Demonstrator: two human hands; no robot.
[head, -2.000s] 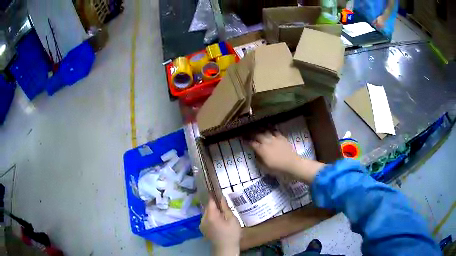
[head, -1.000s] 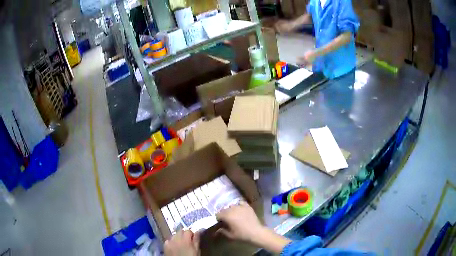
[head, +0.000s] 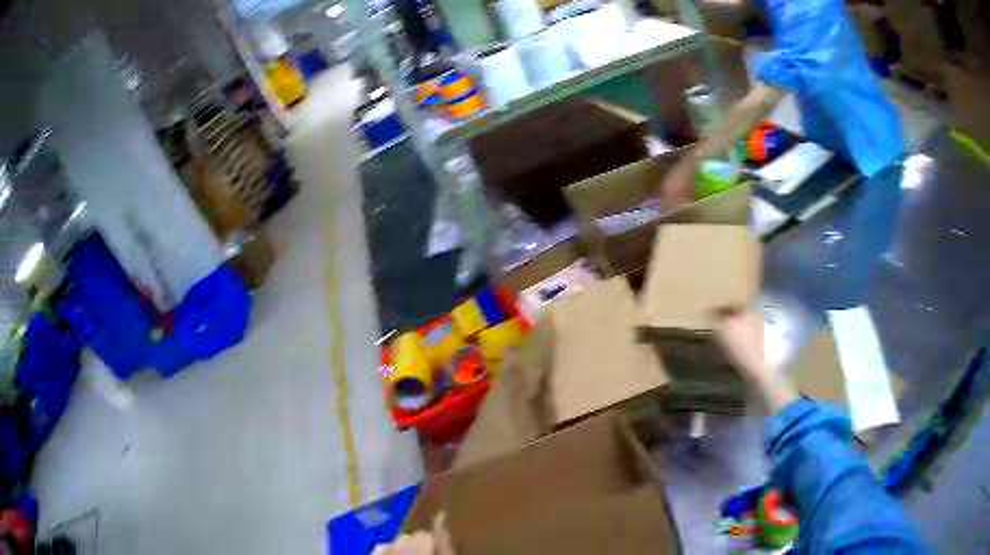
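Note:
The open shipping carton (head: 565,501) is at the bottom, cut off by the frame edge; its contents are hidden. My left hand (head: 410,544) is at the carton's left side, mostly out of the picture; its grip cannot be told. My right hand (head: 740,325) reaches forward, blurred, with its fingers at the front right edge of the top board on a stack of cardboard pads (head: 700,271). Whether the fingers close on a board is unclear. More flat cardboard (head: 603,352) leans between the stack and the carton.
A red tray (head: 440,412) of yellow tape rolls is left of the cardboard. The tape dispenser (head: 776,520) lies beside my right sleeve. A white strip (head: 865,369) lies on a brown pad. Another person in blue (head: 836,81) reaches toward a box behind the stack. A blue bin (head: 375,523) is lower left.
The view has lifted, so the carton sits lower and its white boxes are out of sight. My right hand has moved from inside the carton up to the cardboard stack. The other person's arm has reached toward the back box.

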